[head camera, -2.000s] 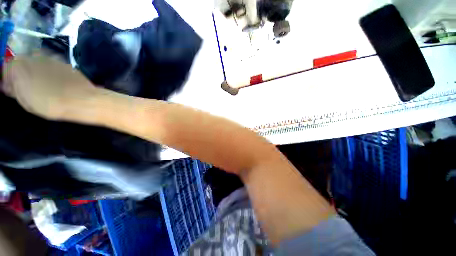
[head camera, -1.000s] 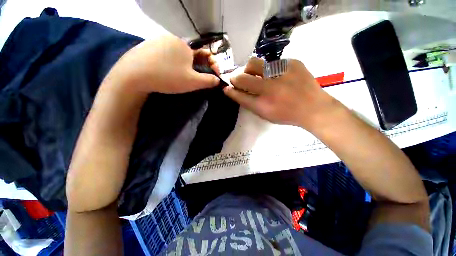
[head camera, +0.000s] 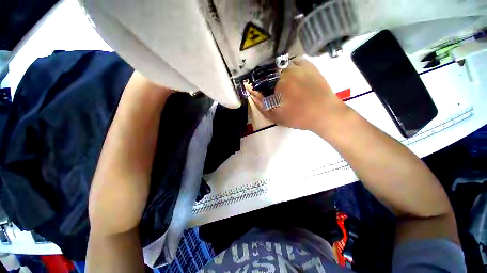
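A black garment piece (head camera: 64, 144) lies in a large heap at left and runs under my left forearm (head camera: 123, 165). A light grey-blue strip (head camera: 193, 160) runs down along its edge and over the table front. The white sewing machine head (head camera: 165, 42) hides my left hand, so its grip does not show. My right hand (head camera: 296, 98) is beside the presser foot (head camera: 265, 80), fingers bent, fingertips close to the needle area. Whether it pinches cloth there cannot be told. A ridged grey cylinder (head camera: 272, 101) shows in front of its fingers.
A black smartphone (head camera: 395, 82) lies right of my right hand, with a small dark and green tool (head camera: 443, 55) beyond it. Red tape (head camera: 343, 94) marks the bed seam. A printed scale (head camera: 235, 194) runs along the table front. A blue crate (head camera: 198, 250) stands below.
The view has moved closer to the machine head, which now covers my left hand. My right hand stays by the presser foot. The heap and strip still lie at left.
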